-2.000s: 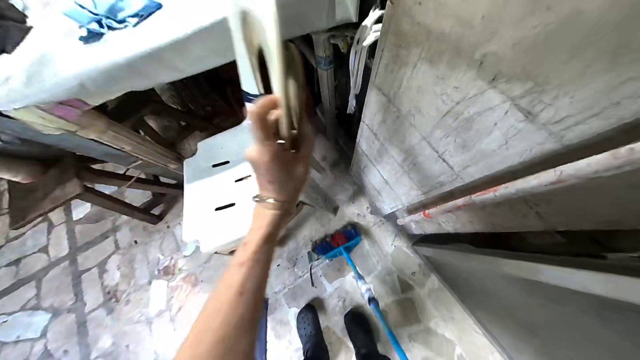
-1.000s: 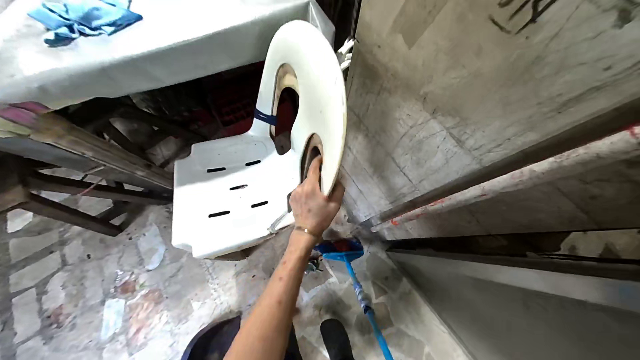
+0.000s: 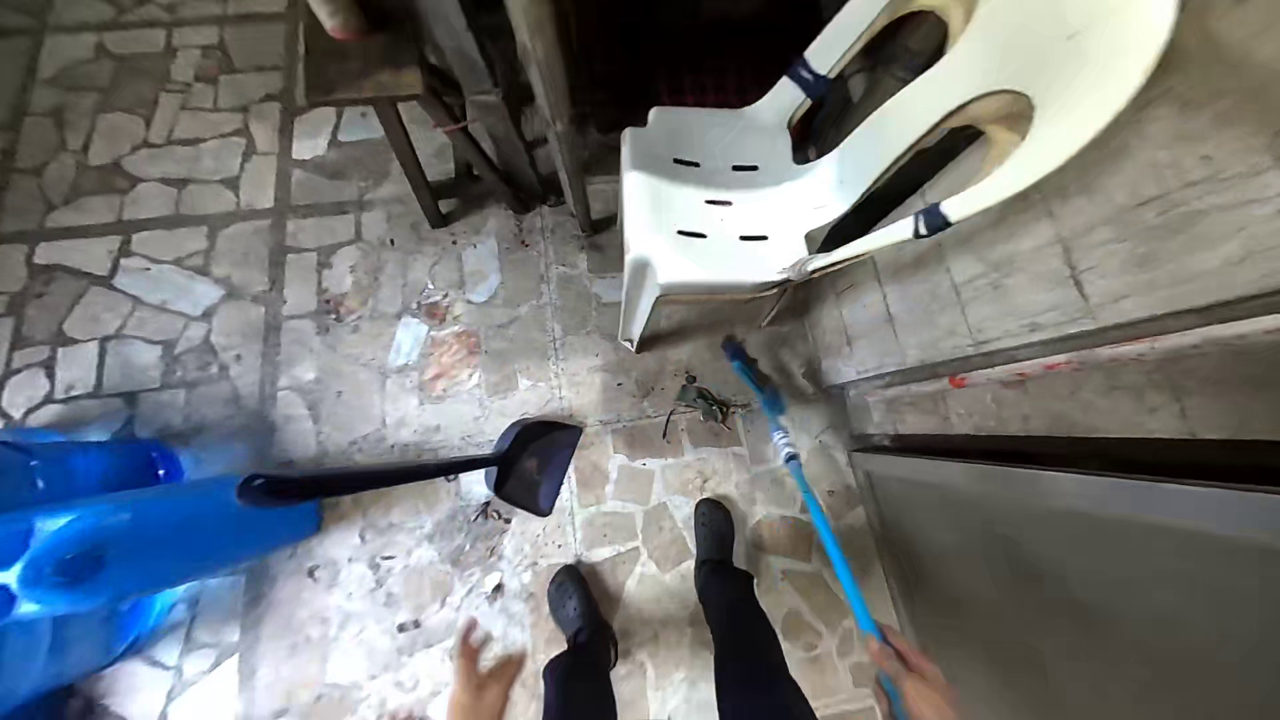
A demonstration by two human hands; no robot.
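My right hand (image 3: 912,677) is closed around the blue handle of a broom (image 3: 825,530) at the lower right. The broom's head points up the view, beside a small heap of leaves and debris (image 3: 706,402) on the stone floor. My left hand (image 3: 484,672), low and left of my feet, has its fingers apart and holds nothing. Up and left of it lies a black long-handled dustpan (image 3: 537,466), its handle end over blue plastic containers. A white plastic armchair (image 3: 720,210) stands at the upper right, with dark ties around its arm supports.
Blue plastic containers (image 3: 150,530) are at the left edge. Wooden table legs and a stool (image 3: 365,65) stand at the top. A stone-faced wall (image 3: 1030,250) and a grey metal panel (image 3: 1060,590) bound the right side. Patchy stone paving (image 3: 150,250) covers the floor.
The hand that was on the white chair's back has let go. My right hand now holds the broom, which stood untouched before. The view has swung down and left, bringing in the dustpan and blue containers.
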